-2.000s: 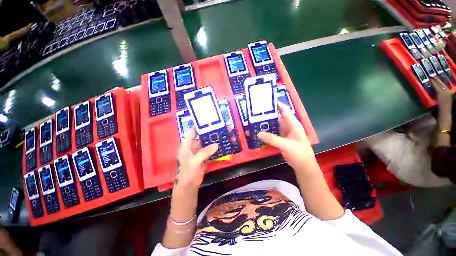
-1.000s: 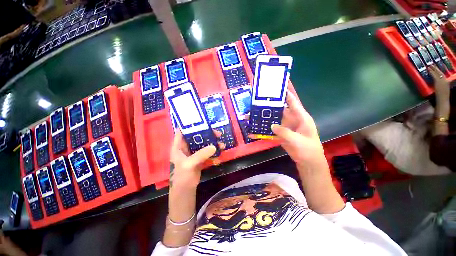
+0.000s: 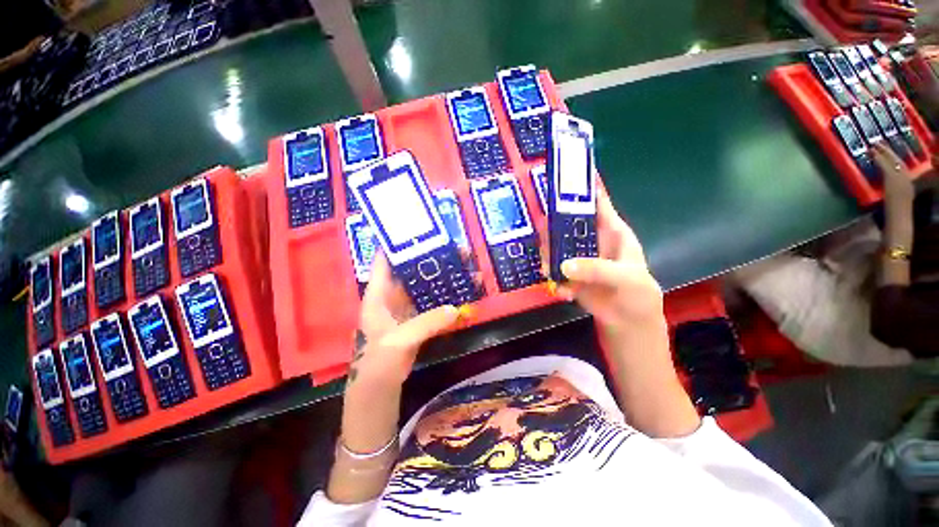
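Note:
My left hand (image 3: 396, 319) holds a keypad phone (image 3: 416, 235) with a plain white screen, thumb on its lower keys. My right hand (image 3: 615, 270) holds another keypad phone (image 3: 572, 190), also white-screened and turned partly edge-on, thumb at its bottom. Both phones are above a red phone tray (image 3: 309, 299). Phones with blue screens lie in the tray, some partly hidden by the held phones. Two pockets of the tray show bare red, one in the top row and one at the lower left. Small yellow covers show at my fingertips.
Left, a second red tray (image 3: 263, 355) holds two rows of lit phones. Far right, another person's hand (image 3: 894, 180) touches a phone tray (image 3: 813, 113). A lower red tray (image 3: 743, 420) holds dark items. Behind are the green surface (image 3: 690, 134) and rows of pale-outlined rectangles (image 3: 144, 51).
The left phone has shifted right and tilted, covering more of the tray's middle. The right phone has turned partly edge-on. Both remain held with white screens. The view has shifted slightly.

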